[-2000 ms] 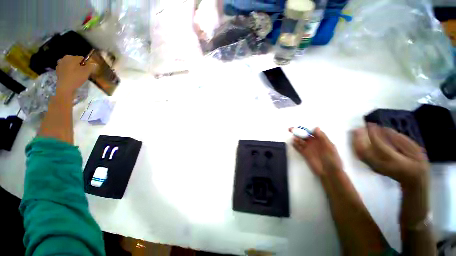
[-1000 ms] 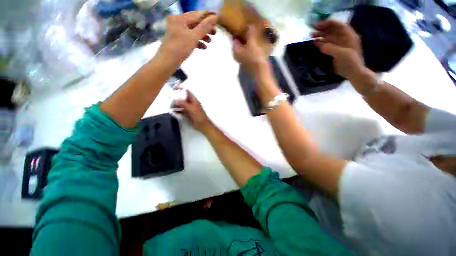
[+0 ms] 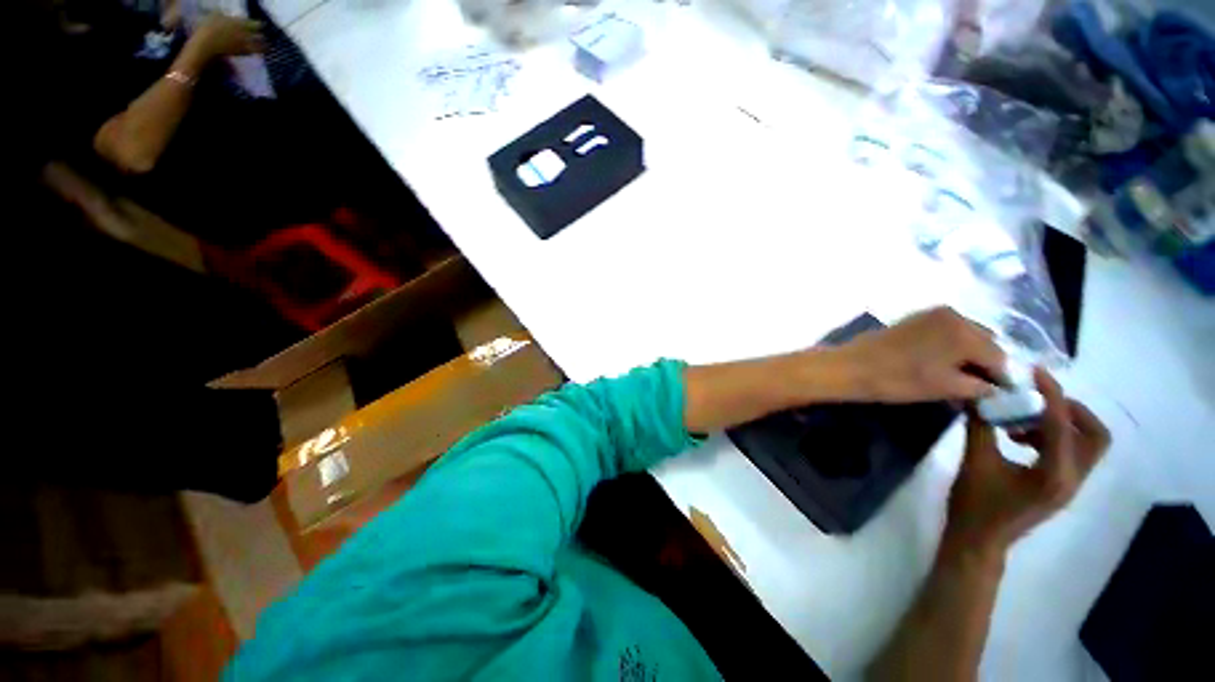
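My right hand [image 3: 1019, 466] holds a white charging case [image 3: 1010, 405] with a dark blue edge in its fingertips. My left hand [image 3: 926, 357] reaches over from the left, its fingertips at the case. Below my left forearm lies a black foam insert [image 3: 842, 466], partly covered by the arm; no white pieces show in its visible part. A second black foam insert [image 3: 573, 184] lies further left, holding a white case and two small white earbuds [image 3: 586, 139].
A brown carton [image 3: 400, 400] with shiny tape stands beside the table edge, a red stool or crate [image 3: 313, 273] behind it. Clear plastic bags [image 3: 979, 220] lie at the far side near a black phone [image 3: 1063, 287]. Another black insert [image 3: 1159, 600] is at lower right. Another person's arm [image 3: 160, 113] is upper left.
The view has swung left, bringing the filled insert and carton into sight. My left hand, raised and apart before, has come to the white case in my right hand.
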